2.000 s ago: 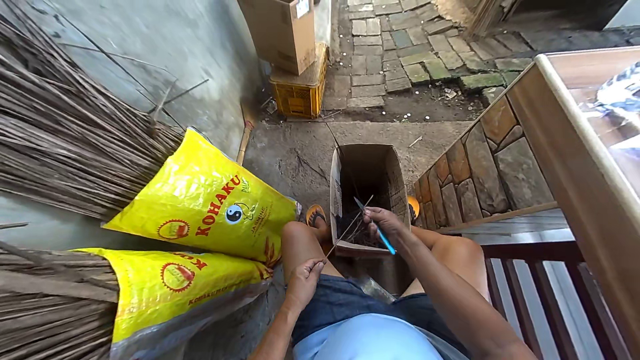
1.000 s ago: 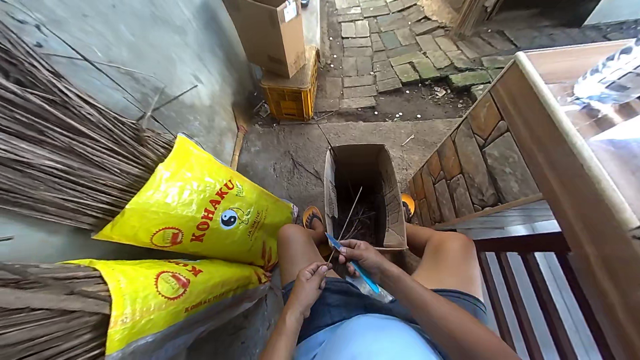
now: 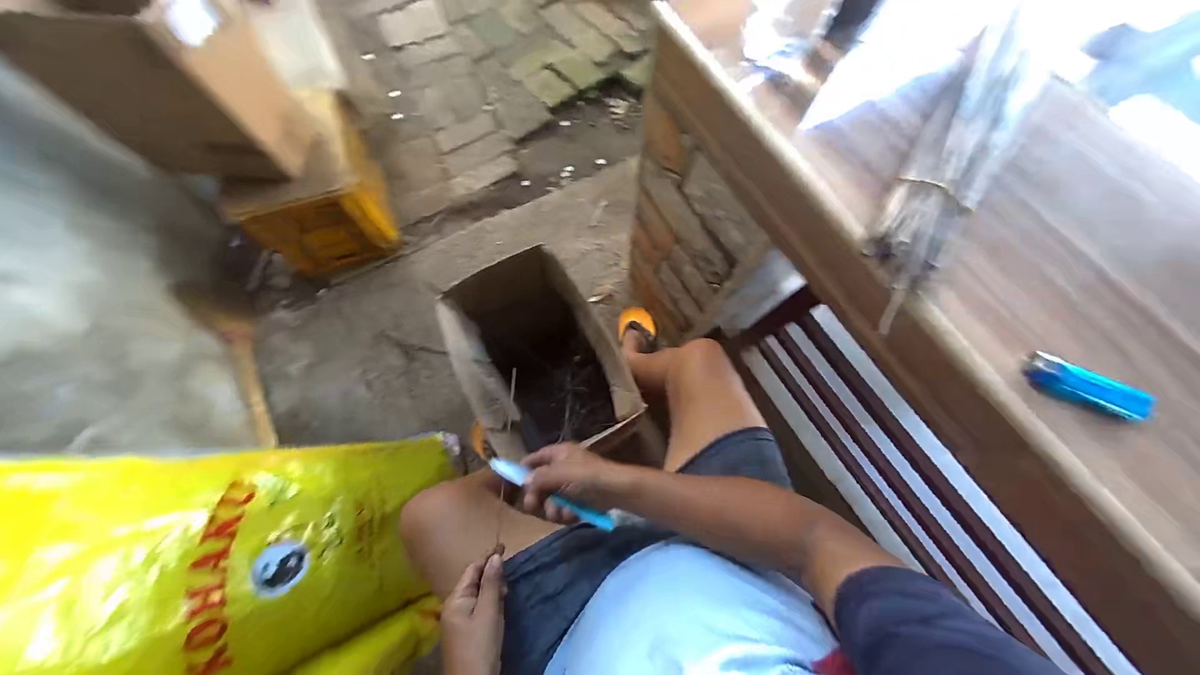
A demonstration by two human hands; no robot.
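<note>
A light-blue knife (image 3: 553, 494) is gripped in my right hand (image 3: 567, 478), over my thigh and just below the open cardboard box (image 3: 469, 366). Between finger and thumb, my left hand (image 3: 478, 600) pinches one end of a thin brown stick (image 3: 500, 525), lower and to the left. The stick rises from those fingertips to the blade and passes by it. Inside the box lie dark thin scraps (image 3: 567, 398), partly in shadow.
Yellow sacks (image 3: 328, 553) stand at my left. Beyond them are a broom (image 3: 246, 375) and a carton (image 3: 187, 84) on a yellow crate (image 3: 319, 225). The wooden table (image 3: 1031, 309) at right holds a blue lighter (image 3: 1089, 385) and a tied bundle (image 3: 928, 197).
The view has swung toward the right, bringing the lighter and bundle on the table into sight. Both hands keep their hold on the knife and a stick.
</note>
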